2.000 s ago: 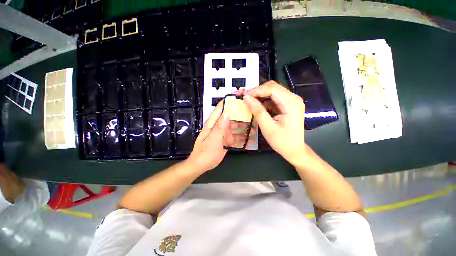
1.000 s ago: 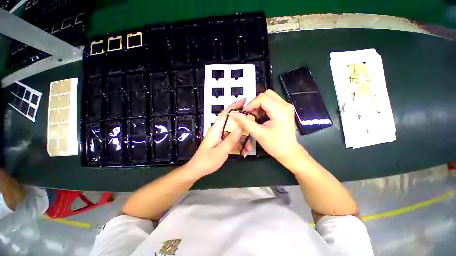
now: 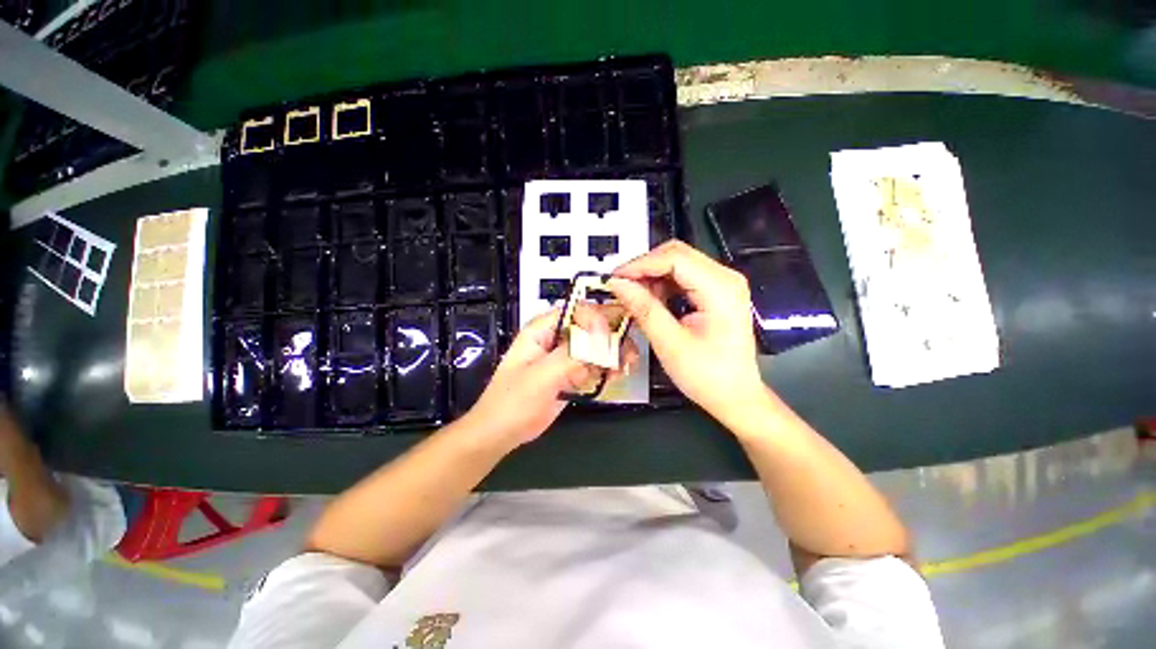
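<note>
My left hand [image 3: 526,380] holds a thin black frame [image 3: 567,311] by its lower left part, above the front right of the black tray [image 3: 349,260]. A pale adhesive piece [image 3: 593,342] shows inside the frame, with a yellowish outline at its top. My right hand [image 3: 697,317] has its thumb and forefinger pinched at the frame's upper right; whether they hold film or the frame is too small to tell. A white adhesive sheet [image 3: 579,222] with dark notched windows lies under the hands on the tray.
Three yellow outlines [image 3: 351,121] show in the tray's top left pockets. A tan adhesive sheet [image 3: 165,304] and white lattice [image 3: 79,257] lie left. A dark glossy block [image 3: 771,260] and white liner stack [image 3: 915,266] with tan scraps lie right. Another person's arm [image 3: 28,475] shows far left.
The tan piece covering the frame's upper part has given way to an open, outlined top with a pale piece lower down. My right fingers have shifted at the frame's upper edge. The view has tilted slightly.
</note>
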